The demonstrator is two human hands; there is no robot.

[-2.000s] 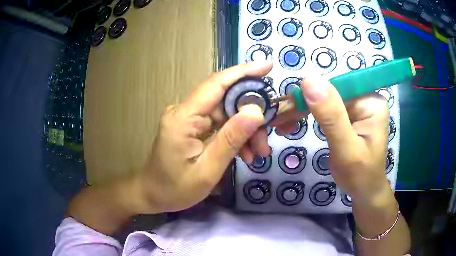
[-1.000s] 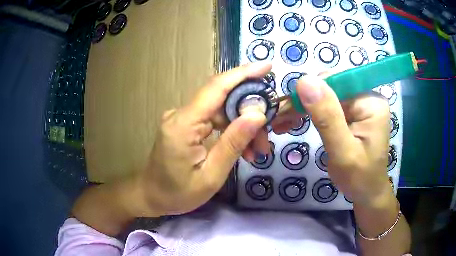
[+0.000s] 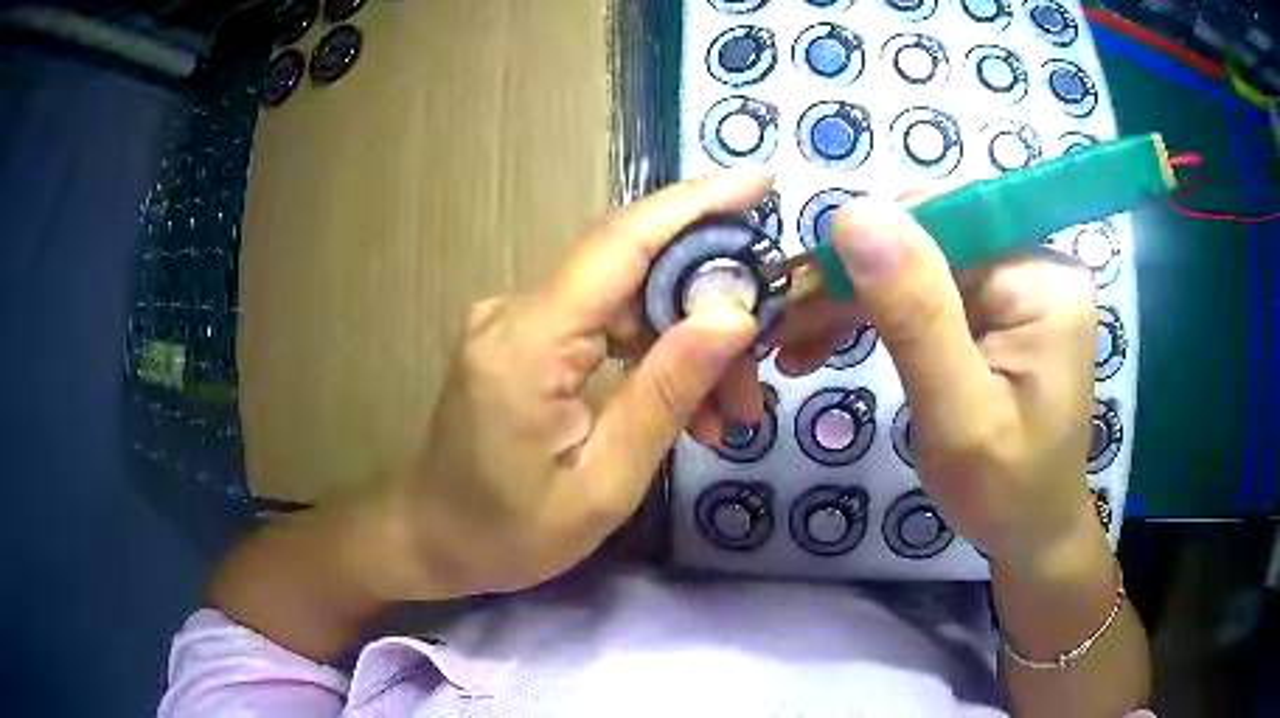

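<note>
My left hand (image 3: 562, 407) holds a round speaker driver (image 3: 677, 288), metal back up, with the thumb on its centre cap and fingers behind its rim. My right hand (image 3: 969, 379) grips a flat green test probe (image 3: 1053, 204) between thumb and fingers. The probe's short coppery contacts (image 3: 800, 267) are at the terminal side of the driver's rim; whether they touch is too small to tell. A thin red wire (image 3: 1190, 175) leaves the probe's far end. Both hands are above the white foam tray (image 3: 887, 105), which holds rows of drivers, back up.
A tan cardboard sheet (image 3: 421, 253) lies left, with several dark drivers (image 3: 334, 53) at its upper left corner. Clear plastic trays (image 3: 183, 309) lie at the far left. A green mat (image 3: 1193, 351) with red, yellow and blue tape lines is at the right.
The trays and cardboard show slightly higher in the view. The hands keep almost the same pose, the driver sits slightly further right, and the probe's far end is a little higher.
</note>
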